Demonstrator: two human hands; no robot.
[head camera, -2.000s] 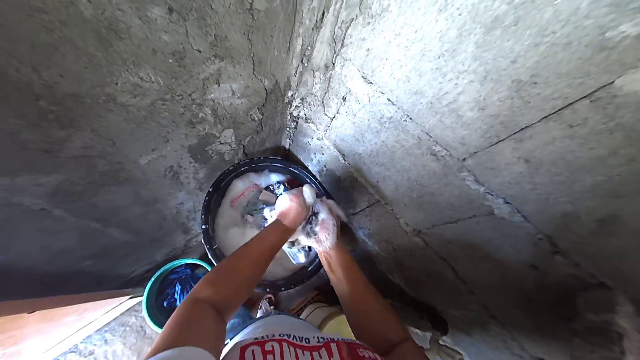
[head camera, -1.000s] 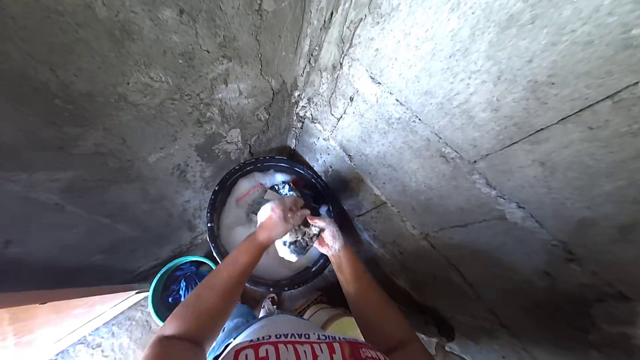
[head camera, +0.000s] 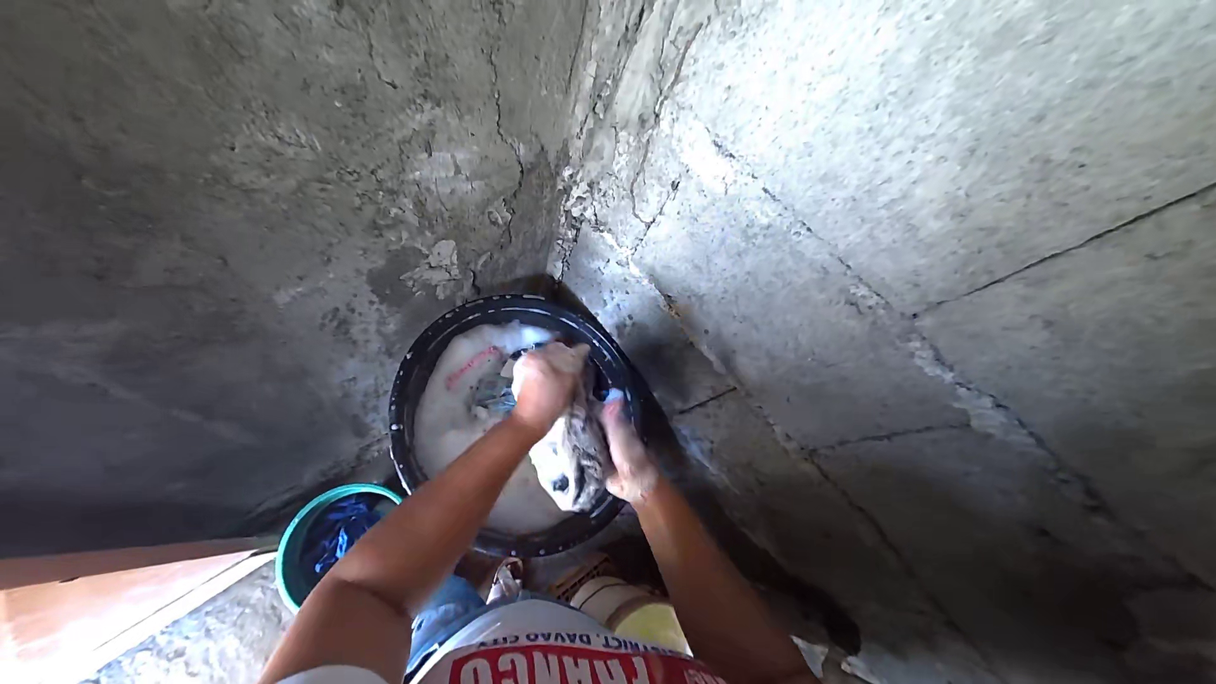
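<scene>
A round black plastic basin (head camera: 406, 408) holds soapy water with white foam (head camera: 451, 423). Over its right half, my left hand (head camera: 546, 388) is closed on the upper part of a wet, bunched light cloth (head camera: 573, 456) with dark patches. My right hand (head camera: 624, 451) lies along the cloth's right side, thumb up, near the basin's right rim; whether its fingers grip the cloth is hard to tell. Some darker, bluish fabric (head camera: 494, 394) shows in the foam left of my left hand. A reddish strip (head camera: 472, 369) lies at the foam's upper left.
Rough concrete walls (head camera: 855, 237) meet in a corner just beyond the basin. A green-rimmed tub (head camera: 288, 560) with blue fabric (head camera: 344, 532) stands at lower left. A pale container with something yellowish (head camera: 651, 622) is close to my body, below the basin.
My hands were close together on the bunched cloth a second ago; now my left hand is higher on it and my right hand is at its side. More of the cloth shows, hanging toward me.
</scene>
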